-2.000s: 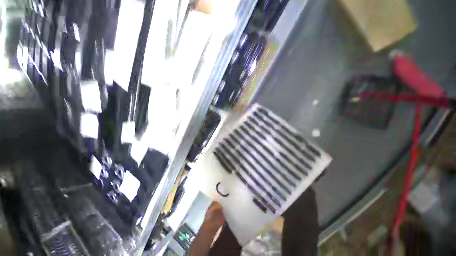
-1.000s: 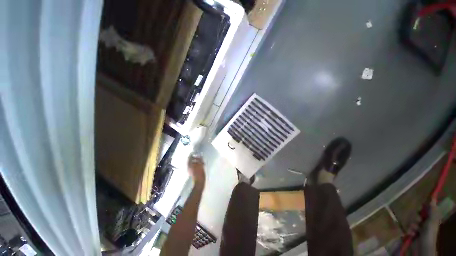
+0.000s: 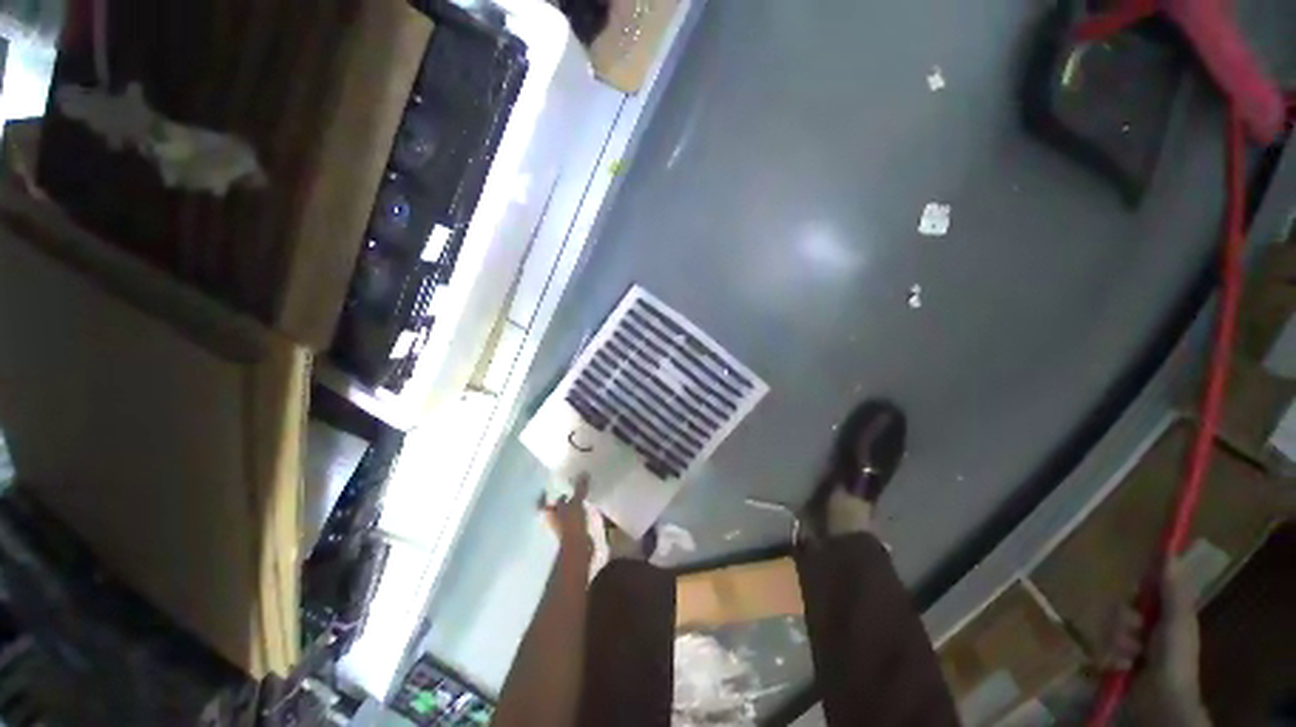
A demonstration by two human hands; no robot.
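Note:
My left hand (image 3: 566,511) is low in front of me at the lower left edge of the white foam sheet (image 3: 647,405) with rows of dark slots. Its fingers look apart; whether they touch the sheet is unclear. The sheet lies by the shelf edge. My right hand (image 3: 1158,639), at the lower right, is closed around the long red broom handle (image 3: 1208,412). The pink-red head (image 3: 1225,60) is at the top right, beside the black dustpan (image 3: 1102,107).
White scraps (image 3: 934,219) lie on the grey floor (image 3: 768,185). Cartons (image 3: 142,426) fill the left rack, above a black compartment tray (image 3: 441,696). A cardboard piece (image 3: 739,594) and crumpled plastic (image 3: 725,679) lie between my legs. Open cartons (image 3: 1123,568) stand right.
The foam sheet is on the floor, no longer held up. My left hand has moved from the shelf edge to the sheet's lower edge. My view has shifted right.

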